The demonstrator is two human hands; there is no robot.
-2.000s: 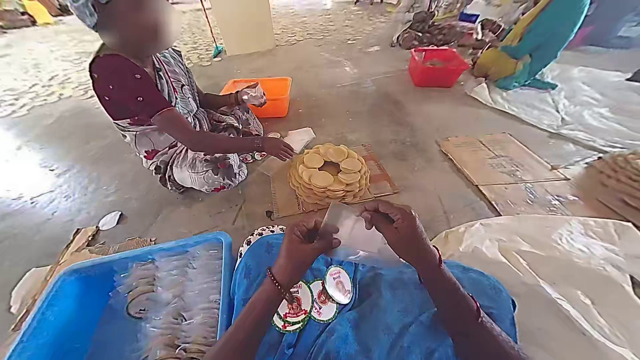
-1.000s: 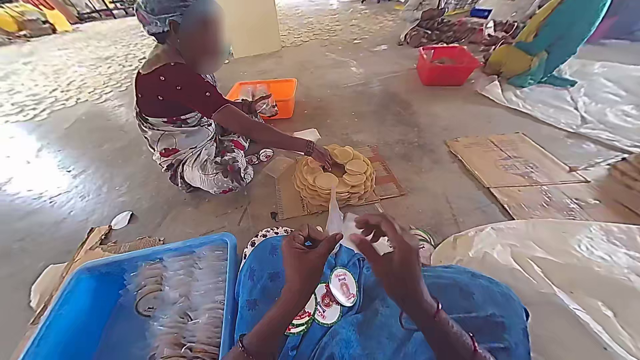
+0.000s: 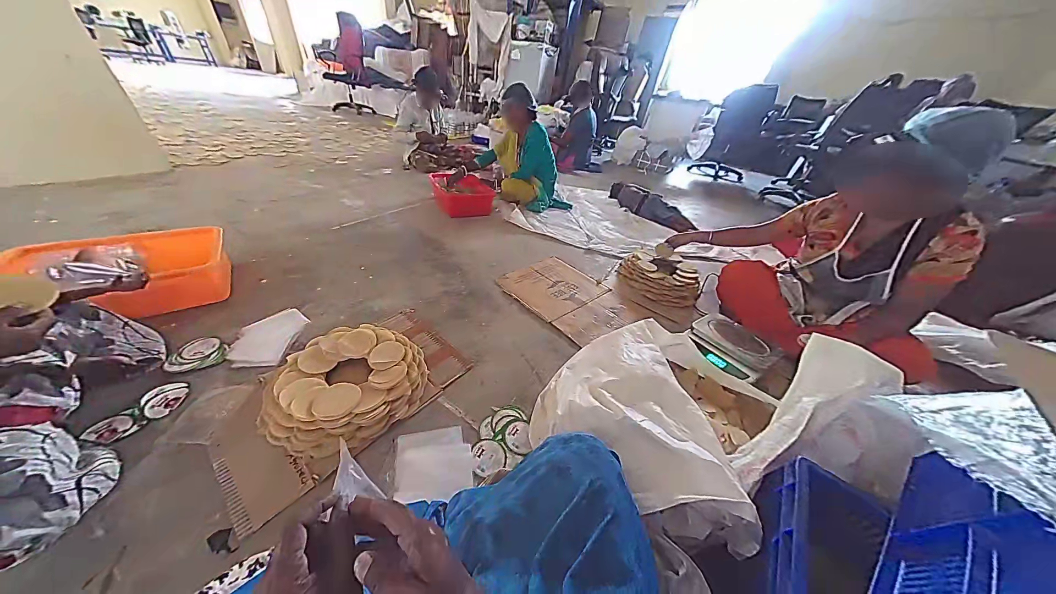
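Note:
Both my hands are at the bottom, close together over my lap. My left hand (image 3: pixel 313 544) pinches the gathered lower part of a clear plastic bag (image 3: pixel 355 478), and my right hand (image 3: pixel 412 544) grips it from the other side. The bag's pointed corner sticks up. Just beyond it, a ring-shaped stack of thin round discs (image 3: pixel 334 400) rests on a cardboard sheet (image 3: pixel 264 495). A stack of clear plastic bags (image 3: pixel 433 464) lies beside it, with round printed labels (image 3: pixel 503 437) to its right, near my knee.
At left, a co-worker's hands are near an orange tub (image 3: pixel 177 268). A second co-worker at right reaches to another disc stack (image 3: pixel 658 279) beside a digital scale (image 3: pixel 734 342). Blue plastic crates (image 3: pixel 825 520) and a white sack (image 3: pixel 635 412) stand at my right. A red tub (image 3: pixel 464 200) is farther back.
The view has swung up and to the right. My hands have come together around the bag, which they held spread between them two seconds ago. The left co-worker's hand has left the disc stack.

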